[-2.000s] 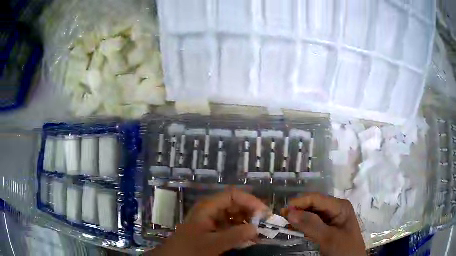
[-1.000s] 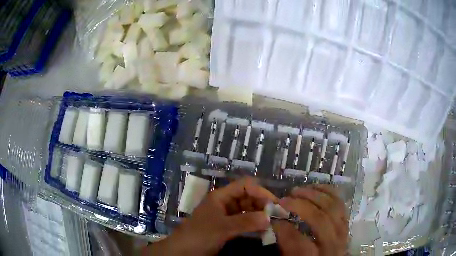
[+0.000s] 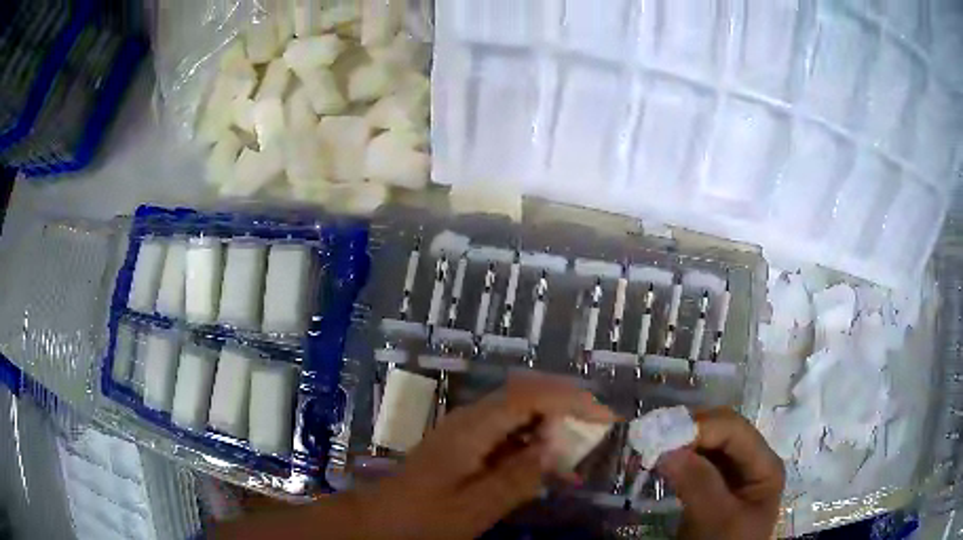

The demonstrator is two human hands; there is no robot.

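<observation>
My left hand [image 3: 507, 448] is over the lower part of the clear parts tray [image 3: 549, 237], its fingers closed around a small cream piece [image 3: 579, 438]. My right hand [image 3: 729, 464], just right of it, pinches a small thin white piece [image 3: 663, 430] between thumb and fingers. The two pieces are apart. Slender parts [image 3: 512, 299] with dark bands stand in a row in the tray's upper half. A cream foam block [image 3: 406, 409] lies in its lower left. My hands hide much of the lower row.
A blue-edged tray [image 3: 343, 306] with white blocks is on the left. A bag of foam blocks [image 3: 348, 132] lies beyond. A large white tray [image 3: 686, 116] is at the back right. Loose thin white pieces [image 3: 845, 369] lie right. Dark blue-edged trays [image 3: 74, 84] are upper left.
My hands were close together on a white piece; they have moved apart, each with a piece at the fingertips. My right hand has turned and shifted slightly right. The camera view has shifted.
</observation>
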